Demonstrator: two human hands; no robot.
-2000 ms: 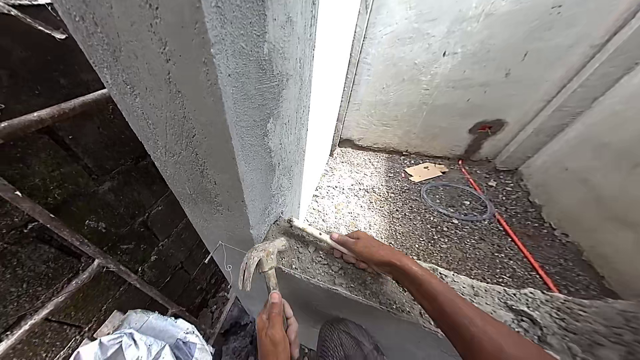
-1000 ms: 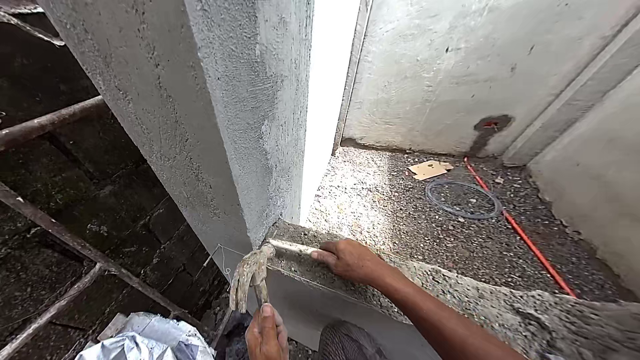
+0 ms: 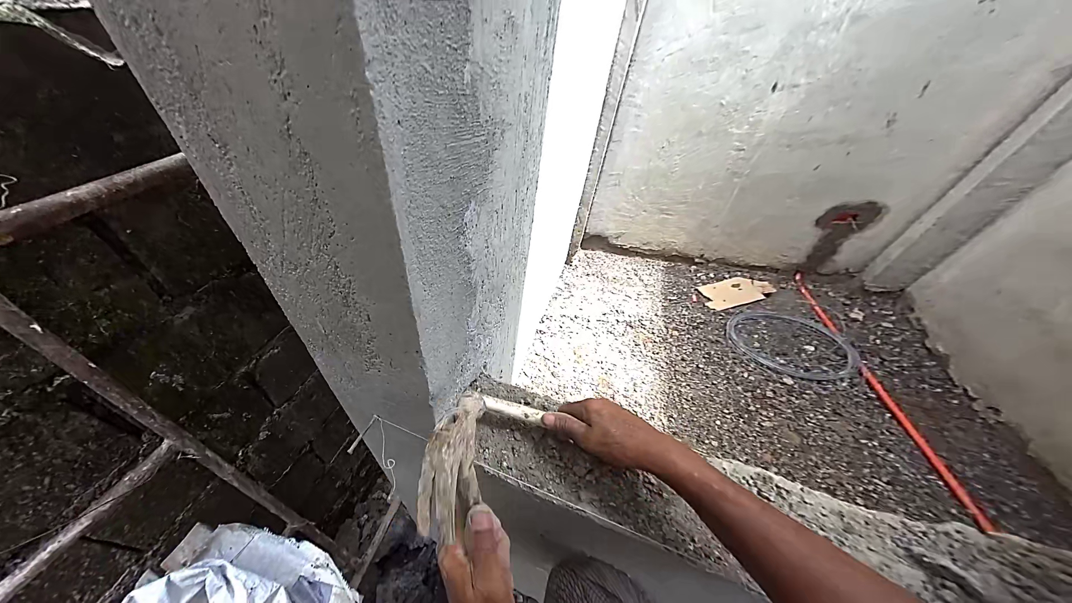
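My left hand (image 3: 477, 557) grips the handle of a mortar-covered claw hammer (image 3: 452, 461) at the lower middle. The hammer is blurred, its head up against the left end of a pale bar-shaped tool (image 3: 512, 409). My right hand (image 3: 607, 431) holds the right end of that tool, low over the rough top of a concrete ledge (image 3: 536, 456). The tool's left end lies close to the foot of a rendered concrete column (image 3: 452, 251); its exact kind cannot be told. A thin string (image 3: 402, 429) runs by the column and along the ledge's edge.
Wooden poles (image 3: 92, 368) cross in front of a dark block wall at left. A silvery sheet or sack (image 3: 243, 569) lies at bottom left. Beyond the ledge, gravel ground holds cardboard (image 3: 733, 292), a coil of clear tubing (image 3: 787, 368) and an orange pipe (image 3: 904, 427).
The pale tool and my right hand have come down lower onto the ledge since the earliest frame. The hammer's head has moved from left of the tool's end up against it.
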